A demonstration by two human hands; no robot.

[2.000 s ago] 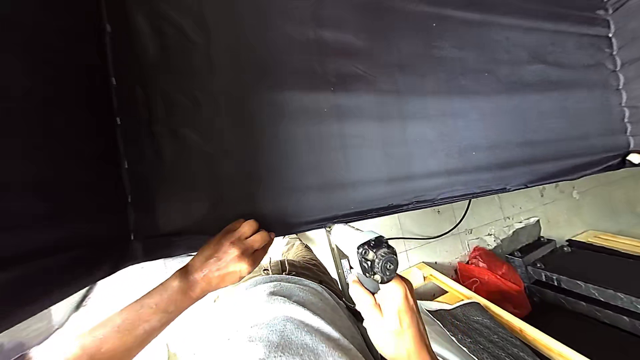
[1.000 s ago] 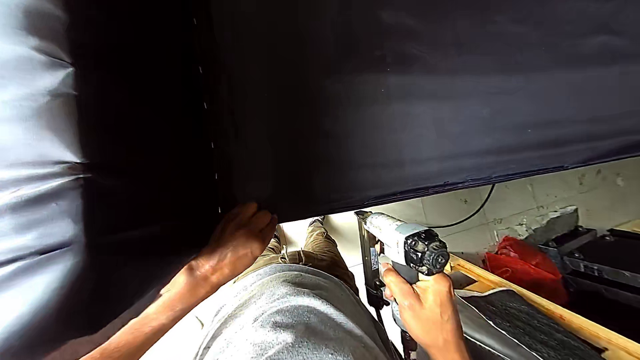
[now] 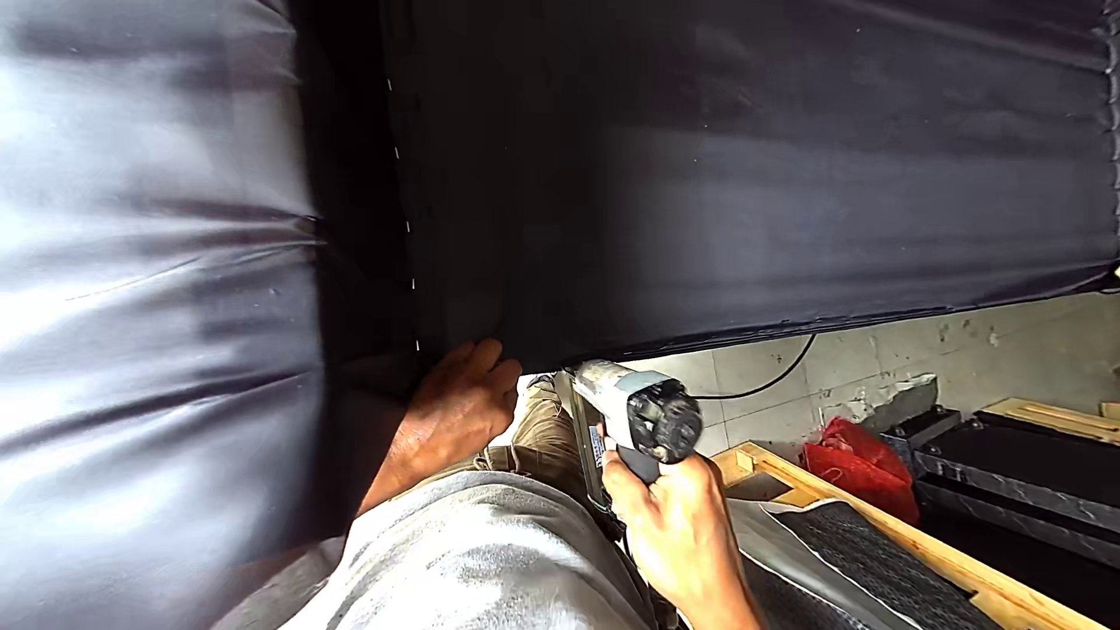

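Dark fabric (image 3: 744,201) spans the upper view, with a row of staples down its left part. My left hand (image 3: 464,402) pinches the fabric's lower edge near the bottom staple, its fingertips partly hidden. To its right, my right hand (image 3: 674,507) grips a pneumatic staple gun (image 3: 634,407) by the handle. The gun's nose is at the fabric's lower edge, a short way right of my left hand; whether it touches cannot be told. Shiny dark upholstery (image 3: 166,280) with creases lies at the far left.
A black hose (image 3: 770,381) hangs behind the gun. At lower right are a wooden frame (image 3: 927,547), dark textured cloth (image 3: 875,551), a red plastic bag (image 3: 857,468) and black padded panels (image 3: 1024,472). Pale floor tiles (image 3: 761,420) show below the fabric.
The staple gun in my right hand has moved left, to the fabric's edge closer to my left hand. My left hand stays at the edge. The view has shifted.
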